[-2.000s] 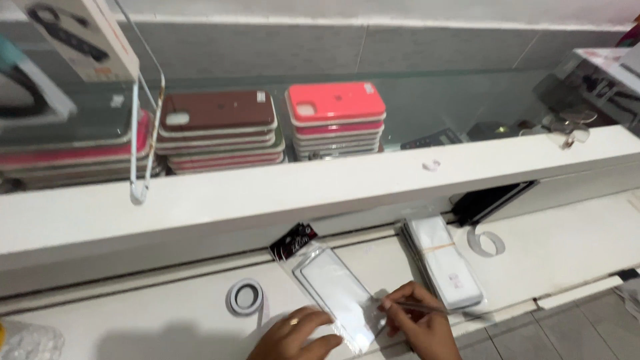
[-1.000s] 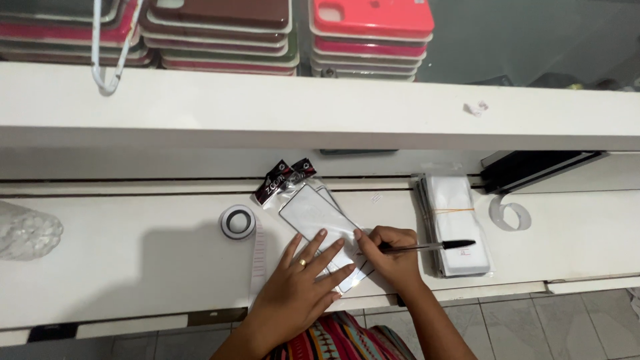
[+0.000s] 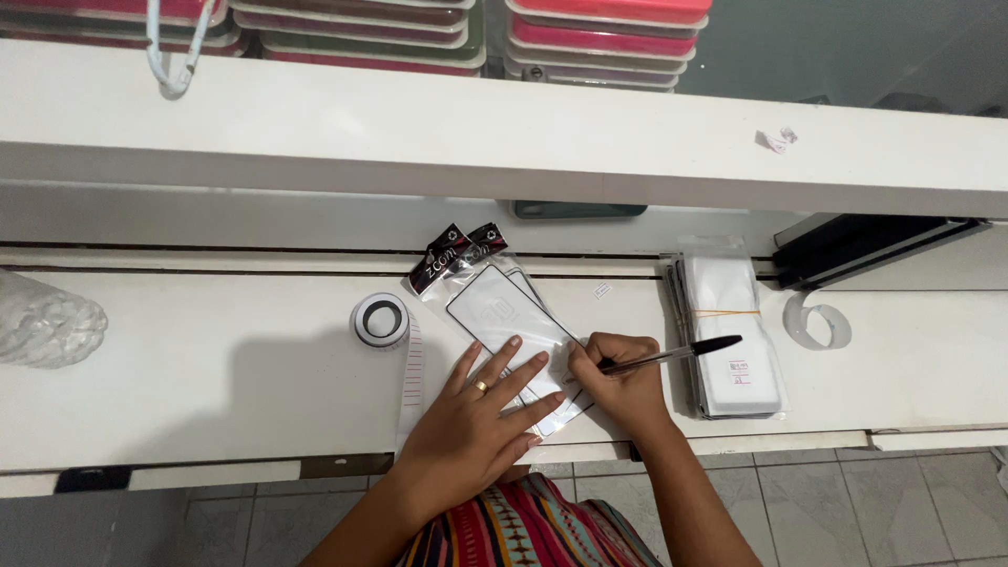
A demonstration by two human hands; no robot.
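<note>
My left hand (image 3: 480, 429), a gold-coloured ring on one finger, lies with spread fingers on the lower part of a packaged phone screen protector (image 3: 504, 307). My right hand (image 3: 622, 386) grips a clear-barrelled pen with a black cap (image 3: 717, 344) on its upper end; the writing tip is hidden by the fingers at the protector's right edge. Beneath, a second similar packet partly shows, and both black header cards (image 3: 442, 258) point up and left. Left of the packets stands a roll of labels (image 3: 381, 320), its strip (image 3: 413, 370) with red lines running down toward my left hand.
A banded stack of packaged protectors (image 3: 728, 346) lies right of my right hand, beside a curled clear strip (image 3: 817, 323). A clear plastic bag (image 3: 49, 319) is at far left. Across the back runs a raised white shelf (image 3: 472, 134), with stacked phone cases (image 3: 602, 35) behind it.
The view has tilted down and closer over the counter. My left hand has spread flat on the packet since two seconds ago. My right hand keeps hold of the pen.
</note>
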